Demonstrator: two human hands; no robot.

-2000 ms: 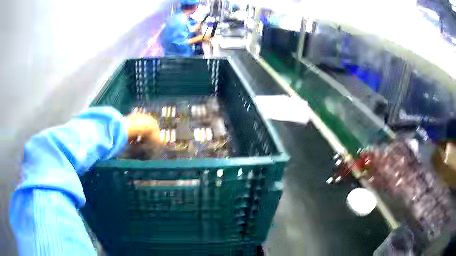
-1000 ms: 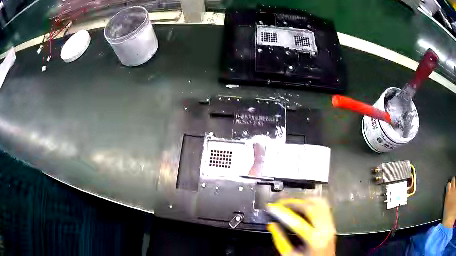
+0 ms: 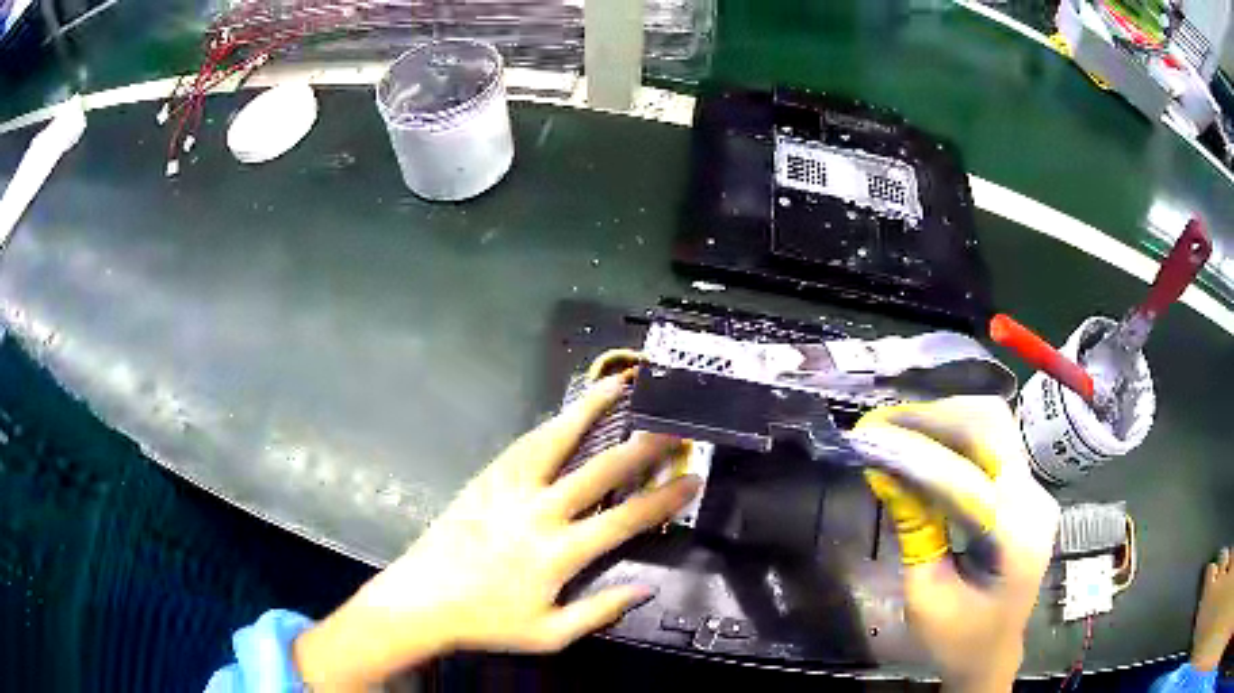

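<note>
The black stencil frame (image 3: 724, 406) is tilted up over the black jig (image 3: 771, 609); its pasted silvery stencil (image 3: 704, 349) carries a grey squeegee (image 3: 934, 359). My right hand (image 3: 968, 542), with yellow finger cots, grips the raised frame's front edge. My left hand (image 3: 501, 548), bare, has its fingers around a heatsink (image 3: 589, 422) at the jig's left side. Its fins and a copper pipe show beside the fingers; part of its pale base is hidden by them. A white paste tub (image 3: 1062, 431) holds a bright red handle and a darker red-handled spatula.
A second black jig (image 3: 866, 251) lies behind. A translucent cup (image 3: 453, 142), white lid (image 3: 272, 123) and red wires (image 3: 203, 81) are at back left. A heatsink with a wired module (image 3: 1087, 582) lies at right. Another person's hand (image 3: 1215, 609) is at the right edge.
The stencil frame, flat a second ago, is now raised and tilted. My left hand has come in from out of view onto a heatsink. My right hand has moved right and taken the frame's edge.
</note>
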